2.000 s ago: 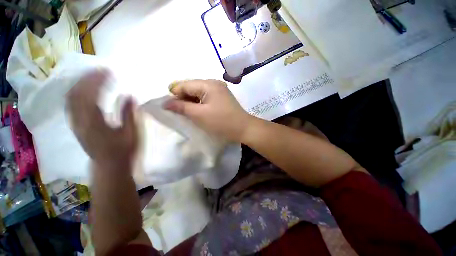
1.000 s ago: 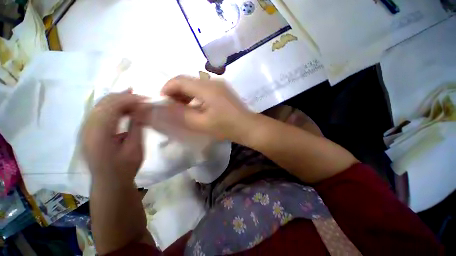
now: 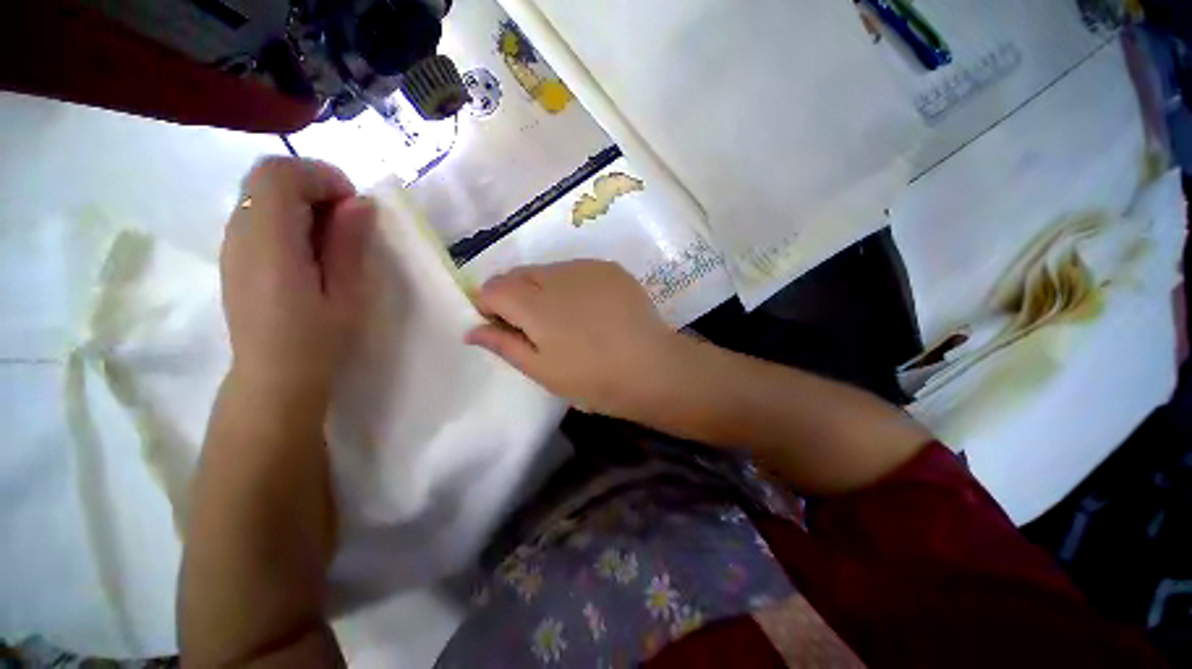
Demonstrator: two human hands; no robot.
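Note:
A cream garment piece (image 3: 418, 392) hangs between my hands and drapes over the lap. More of the pale cloth spreads to the left. My left hand (image 3: 294, 268) pinches its upper edge just below the sewing machine's lit needle area. My right hand (image 3: 575, 327) pinches the right edge of the cloth near the front of the machine bed. The sewing machine head (image 3: 373, 52) has a dark red arm and a ribbed knob (image 3: 435, 88). The needle area is overexposed, so whether cloth lies under the foot cannot be told.
Flat off-white cut pieces (image 3: 784, 144) lie right of the needle. Blue-green handled snips (image 3: 911, 33) lie at the upper right. A gathered bundle of cream pieces (image 3: 1052, 281) lies at the far right. Stickers and a printed scale (image 3: 686, 272) mark the bed. A floral apron is below.
The view has shifted so the machine head now shows at the upper left. My hands have moved apart, with the cloth edge stretched between them, the left one up beside the needle area.

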